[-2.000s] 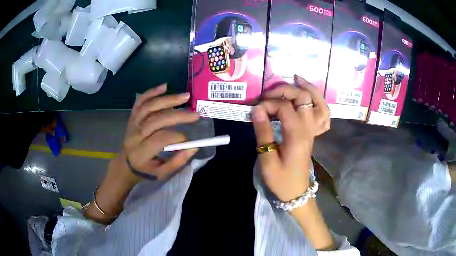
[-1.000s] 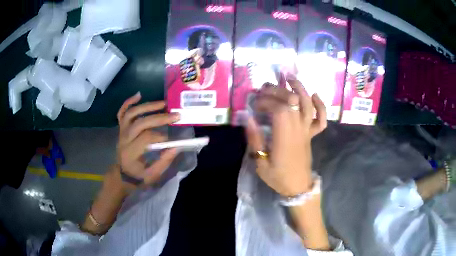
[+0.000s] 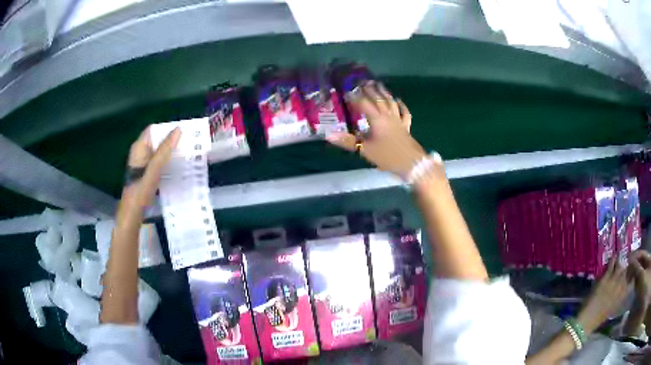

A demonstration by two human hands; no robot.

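Note:
My left hand point(image 3: 153, 160) holds the top of a printed white label strip point(image 3: 189, 203), which hangs down over the white rail. My right hand point(image 3: 382, 132) is over the rightmost smartwatch box point(image 3: 355, 89) of a short row on the green belt. Its fingers cover part of that box's front. The other boxes in that row, such as the leftmost point(image 3: 227, 128), stand to its left. Several larger-looking smartwatch boxes point(image 3: 280, 303) lie side by side on the near worktop, with white stickers low on their fronts.
A white rail point(image 3: 314, 183) runs between worktop and belt. Curled backing paper point(image 3: 75, 274) is heaped at left. Dark pink stacked boxes point(image 3: 546, 232) are at right, beside another person's hands and bracelet. White papers point(image 3: 357, 20) lie on the shelf above.
The view has shifted up to show the belt and shelf. Both hands have moved from the near boxes to beyond the rail. The label strip now hangs face-on instead of edge-on.

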